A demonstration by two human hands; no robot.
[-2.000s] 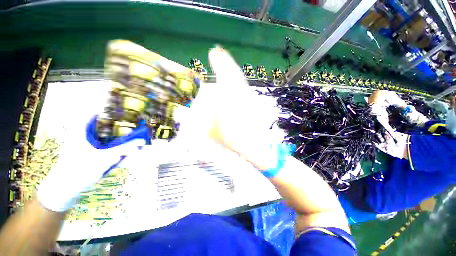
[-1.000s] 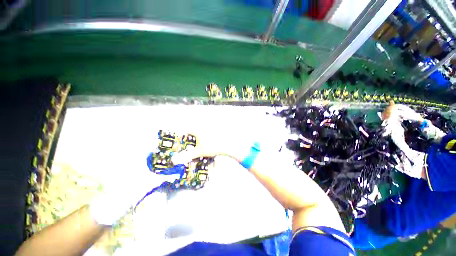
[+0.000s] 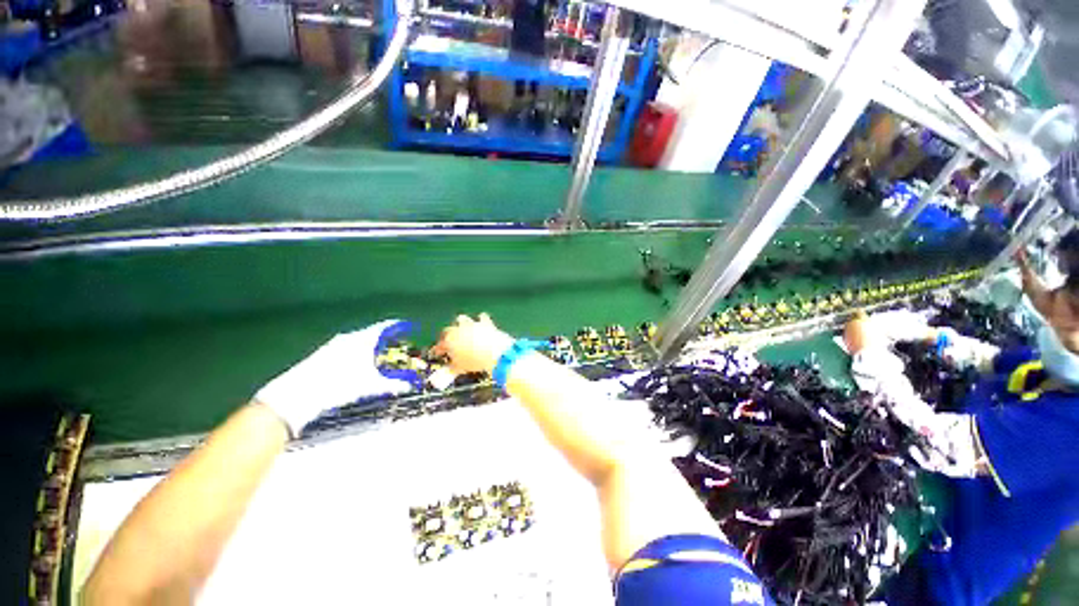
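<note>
My left hand, in a white glove with blue fingers, holds small yellow-topped circuit boards at the near edge of the green conveyor. My right hand, with a blue wrist band, is beside it with its fingers at the same boards. Its fingertips are partly hidden, so its hold is hard to tell. A block of joined circuit boards lies on the white bench top, nearer to me. More small boards stand in a row along the belt edge to the right.
A tangled black heap of cables lies at right. A slanted metal post rises behind it. A coworker in blue reaches in at far right. A black sheet and a board-panel edge are at far left. The metal conveyor rail borders the bench.
Both hands have moved from over the bench to the conveyor edge. A board block now lies released on the bench. The view has tilted up, showing more of the conveyor and shelves.
</note>
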